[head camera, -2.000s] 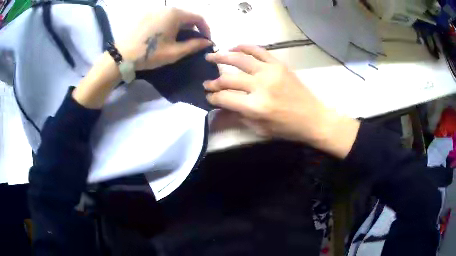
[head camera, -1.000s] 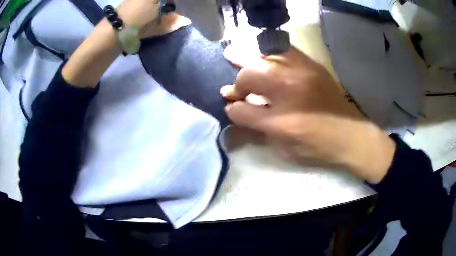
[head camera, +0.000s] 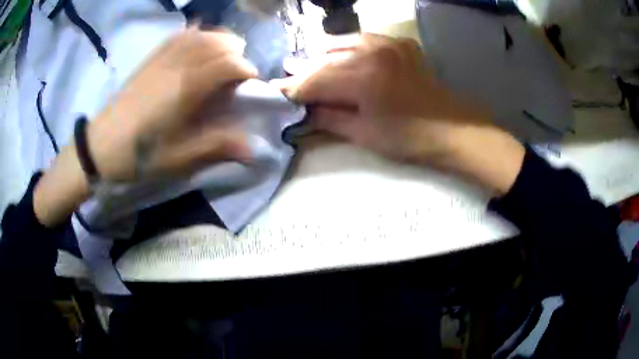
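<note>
The pale grey-white garment (head camera: 259, 186) with dark edges lies across the left and middle of the sewing machine table. My left hand (head camera: 175, 112), blurred, grips a bunched fold of it. My right hand (head camera: 378, 98) pinches the garment's dark edge between thumb and fingers, just below the needle area. The presser foot and needle area (head camera: 298, 42) is brightly lit and washed out at the top centre. A dark knob (head camera: 341, 21) shows beside it.
Stacked grey curved pieces (head camera: 497, 70) with slits lie right of the needle. The pale machine bed (head camera: 364, 210) has a printed ruler scale along its curved front edge. Green material (head camera: 10, 24) shows at the top left. Pale and dark pieces lie low at the right.
My left hand has moved down from the top and bunched the garment, covering most of the smooth dark panel. The garment's lower corner has moved up. My right hand has shifted slightly up.
</note>
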